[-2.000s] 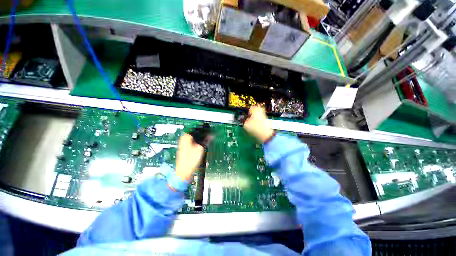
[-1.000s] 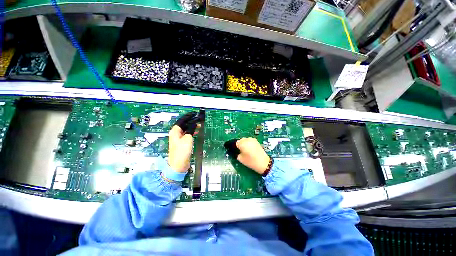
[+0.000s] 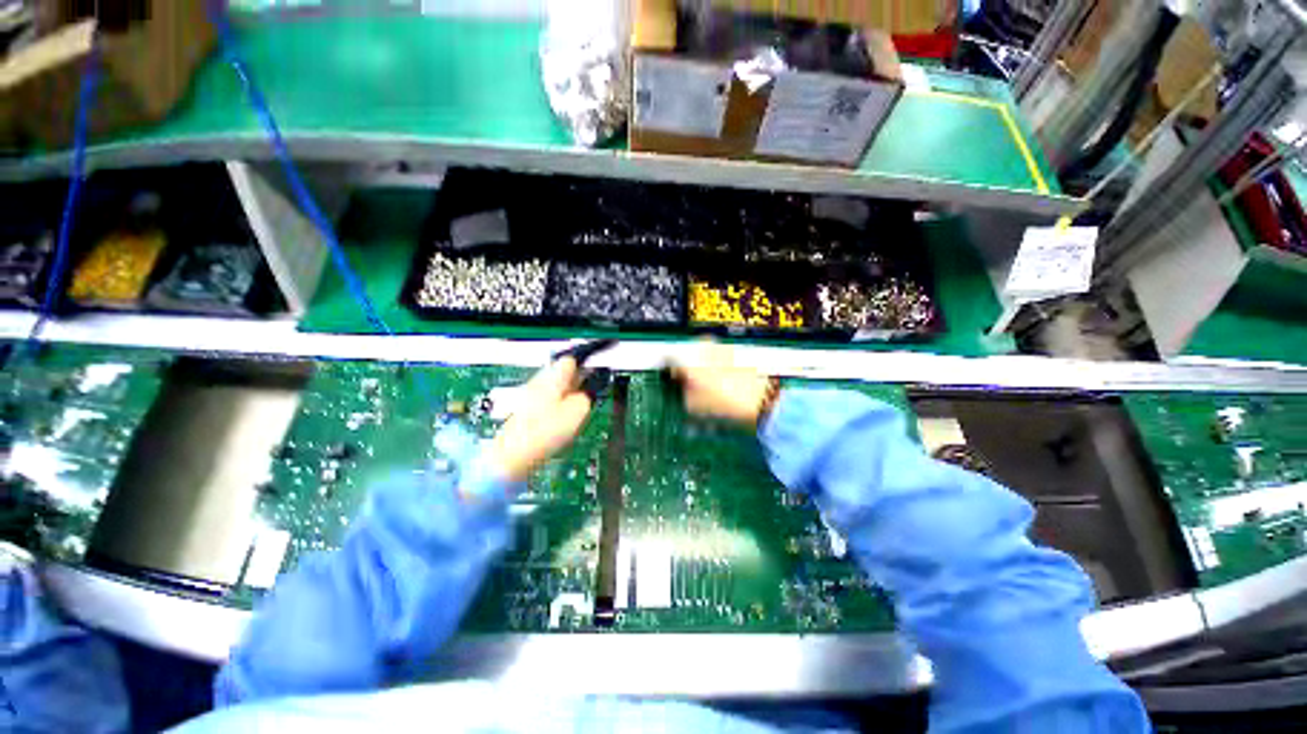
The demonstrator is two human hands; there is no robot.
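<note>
Two green printed circuit boards lie side by side on the line, one at the left (image 3: 387, 473) and one at the right (image 3: 717, 531), with a dark gap between them. My left hand (image 3: 545, 419), with black finger cots, is over the top right of the left board, near the far rail. My right hand (image 3: 721, 384) is blurred over the top of the right board by the same rail. Whether either hand holds a part cannot be told. The black component bin tray (image 3: 674, 241) stands behind, with pale, grey, yellow and brownish-silver components in its front bins.
The far conveyor rail (image 3: 860, 364) and near rail (image 3: 717, 663) border the boards. A cardboard box (image 3: 767, 108) and a clear bag (image 3: 585, 72) stand on the green shelf. Blue cords hang at the left. Another person's blue sleeve (image 3: 50, 645) shows at the lower left.
My right hand has moved from the middle of the right board up to the far rail. My left hand remains near the top of the left board, now more tilted. The view has shifted, showing more shelf.
</note>
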